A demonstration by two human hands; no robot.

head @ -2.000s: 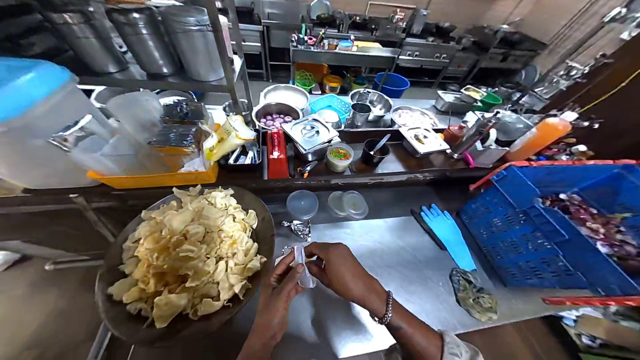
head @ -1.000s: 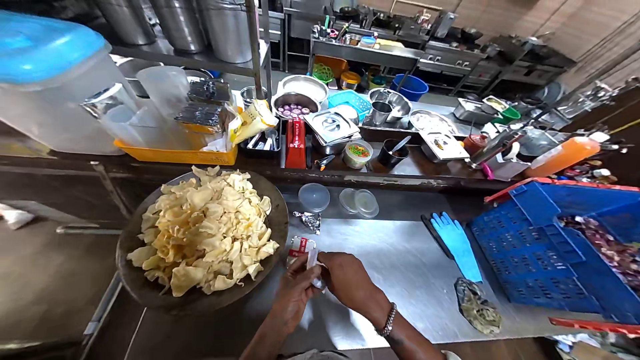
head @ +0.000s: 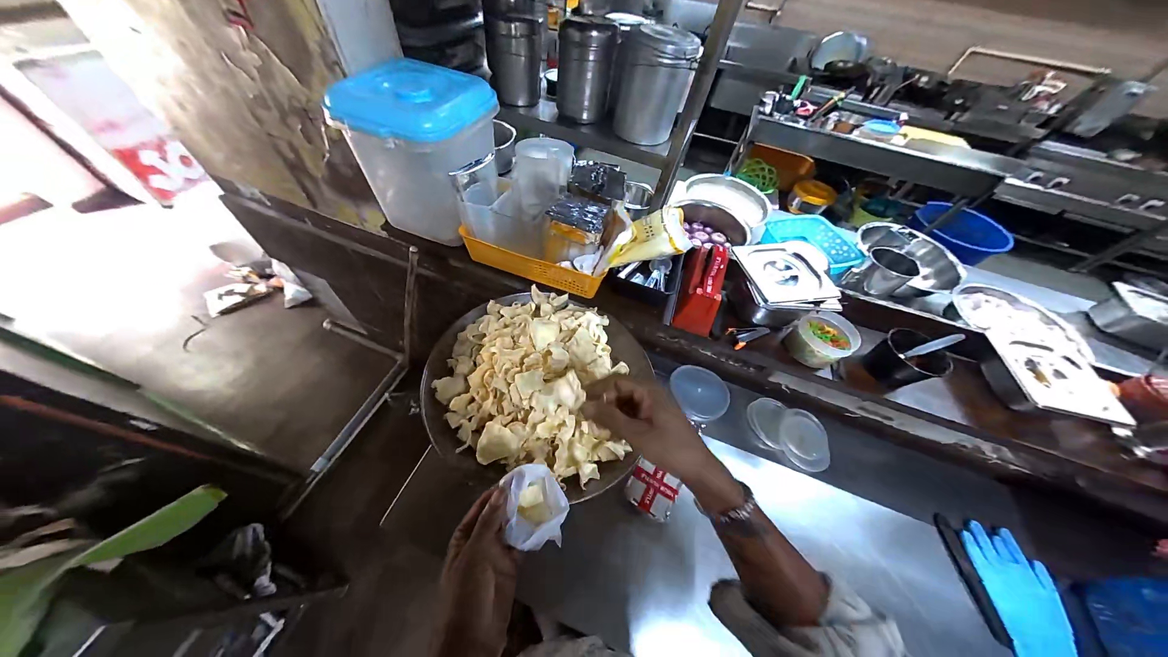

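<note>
A wide dark metal pan (head: 442,429) heaped with pale fried crisps (head: 538,365) stands in front of me. My left hand (head: 484,557) holds a small thin white plastic bag (head: 536,511) upright by the pan's near edge, with its mouth spread and a few pale crisps inside. Over the right side of the heap, my right hand (head: 639,415) has its fingers bent together at the crisps; whether a crisp is between them is hidden. A red-and-white wrapped packet (head: 653,489) lies on the steel table (head: 748,566) right of the pan.
Clear round lids (head: 700,393) lie behind the table's middle, and a blue glove (head: 1017,584) at the right. Along the raised ledge stand a yellow basket (head: 529,269), a lidded plastic bin (head: 411,173), a red box (head: 701,292), a tub of chopped vegetables (head: 821,339) and steel containers (head: 785,278).
Both hands were together over the steel table; now they are apart, the left by the pan's edge with the bag spread, the right over the crisps. The view has swung left.
</note>
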